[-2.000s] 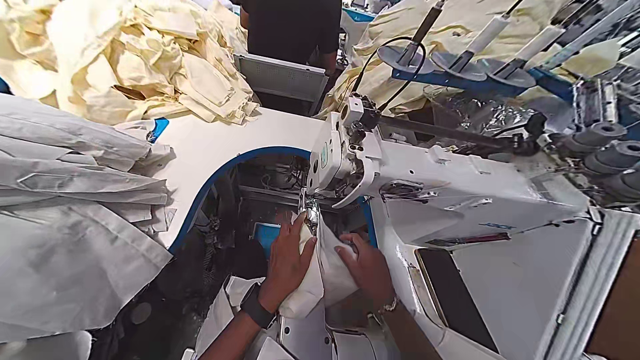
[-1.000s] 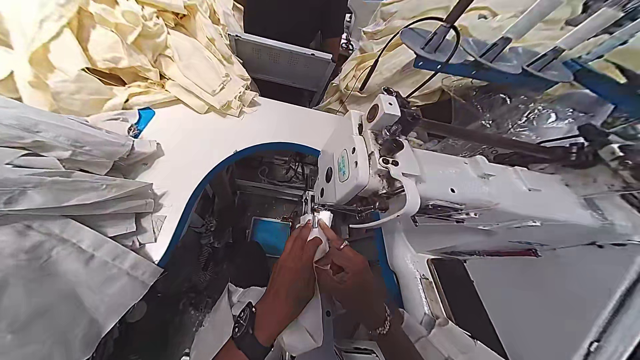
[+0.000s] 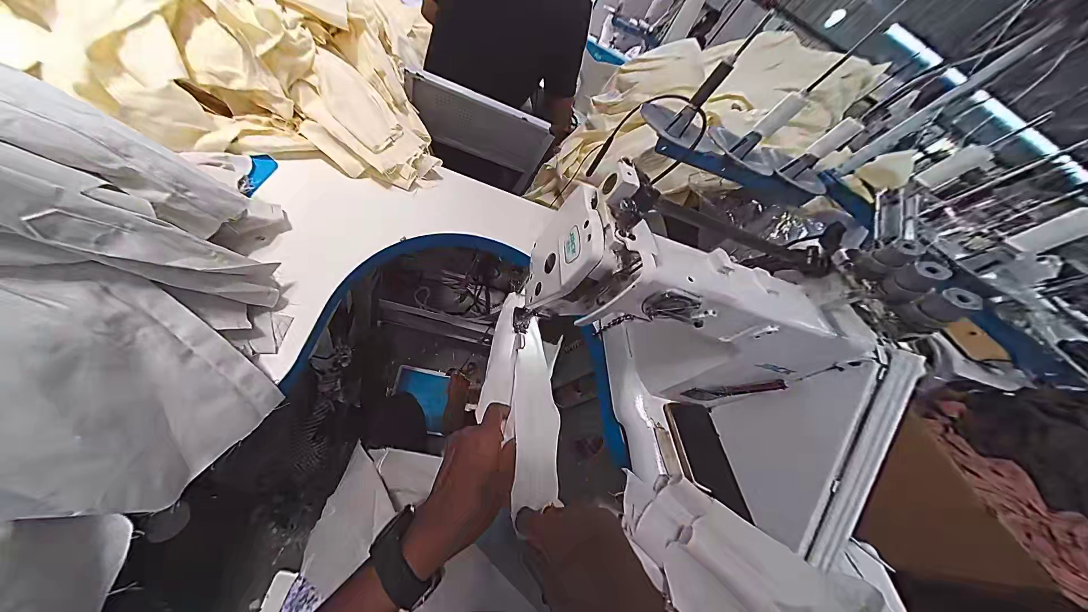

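Observation:
White fabric (image 3: 534, 425) hangs in a long strip from beneath the head of an industrial sewing machine (image 3: 571, 246). My left hand (image 3: 476, 463), with a dark band at the wrist, pinches the left edge of this strip below the needle area. Lower and to the right, my right hand (image 3: 578, 540) grips the strip's bottom end, its fingers partly hidden. The presser foot (image 3: 521, 319) is at the top of the fabric; the needle itself cannot be made out.
Grey-white cloth pieces (image 3: 110, 374) are heaped at the left, cream cloth (image 3: 280, 76) at the back. A blue-edged white table (image 3: 340, 204) curves around the machine. A person in dark clothing (image 3: 510, 42) is beyond it. Thread cones (image 3: 922, 276) stand at the right.
Both hands have moved down, away from the machine head, and the fabric that was bunched near the presser foot is now stretched out long. The hands were close together at the foot one second ago.

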